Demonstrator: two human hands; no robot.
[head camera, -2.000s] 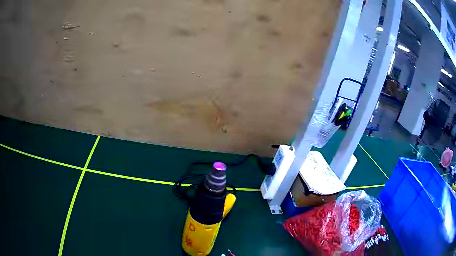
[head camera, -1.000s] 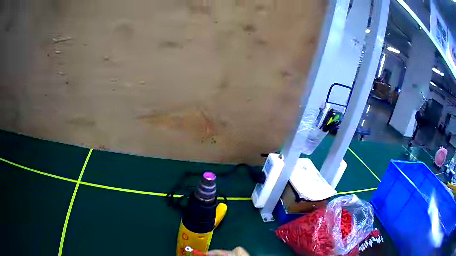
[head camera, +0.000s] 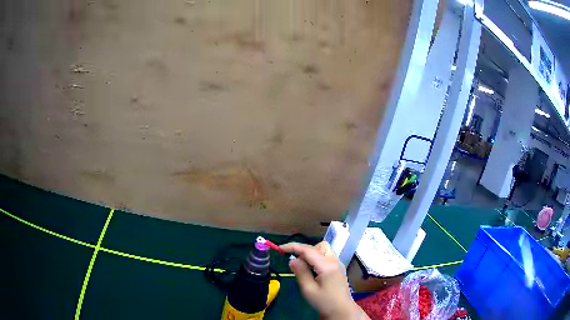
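The heat gun (head camera: 250, 290) stands nozzle up on the green mat, its yellow body cut off by the bottom edge. My right hand (head camera: 322, 278) comes in from the lower right and pinches a cable lead by its end. The lead's red heat-shrink sleeve (head camera: 274, 246) points left, and its silver ring terminal (head camera: 260, 240) is at the pink-purple nozzle tip; I cannot tell if they touch. The rest of the lead is hidden by the hand. My left hand is not in view.
A bag of red sleeves (head camera: 406, 300) lies at the lower right, beside a cardboard box with white paper (head camera: 381, 252). A blue tote (head camera: 515, 272) stands further right. White posts (head camera: 390, 125) rise right of the plywood panel (head camera: 187, 112). The black power cord (head camera: 215, 272) lies behind the gun.
My right hand has come up from the bottom edge and now holds the red-sleeved end at the nozzle tip. The view has tilted, so the bench appears lower.
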